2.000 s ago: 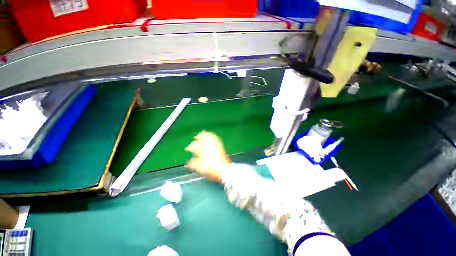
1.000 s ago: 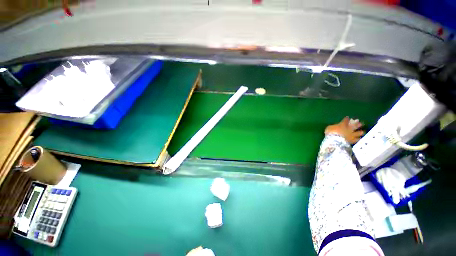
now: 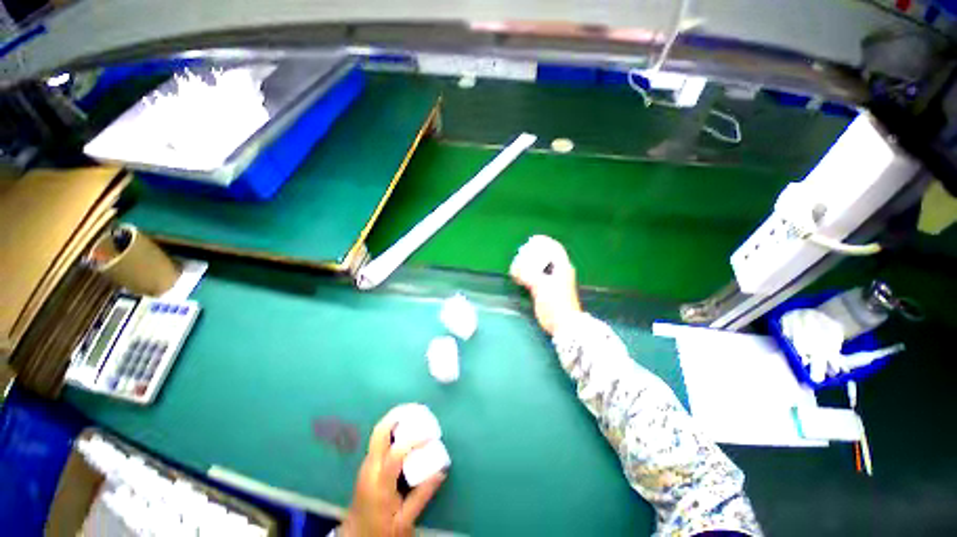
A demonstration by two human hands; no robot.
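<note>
My right hand [image 3: 552, 285] is over the near edge of the green belt, with its fingers around a white unit [image 3: 537, 255]. My left hand [image 3: 390, 485] is low in the middle, over the green mat, and holds white units [image 3: 422, 446], at least two together. Two more white units lie on the mat between the hands, one [image 3: 459, 316] near the belt edge and one [image 3: 443, 359] just below it. The fingers partly hide the held units.
A white guide bar [image 3: 451, 213] crosses the green belt [image 3: 630, 226]. A calculator [image 3: 134, 348], a cardboard tube [image 3: 139, 262] and flattened cartons stand left. An open carton of white units [image 3: 157, 498] is bottom left. A blue tray [image 3: 829, 341], paper [image 3: 735, 388] and white post [image 3: 824, 215] stand right.
My right hand has come back left from beside the white post and now holds a white unit. My left hand has come into view with white units. The view has shifted, showing the carton.
</note>
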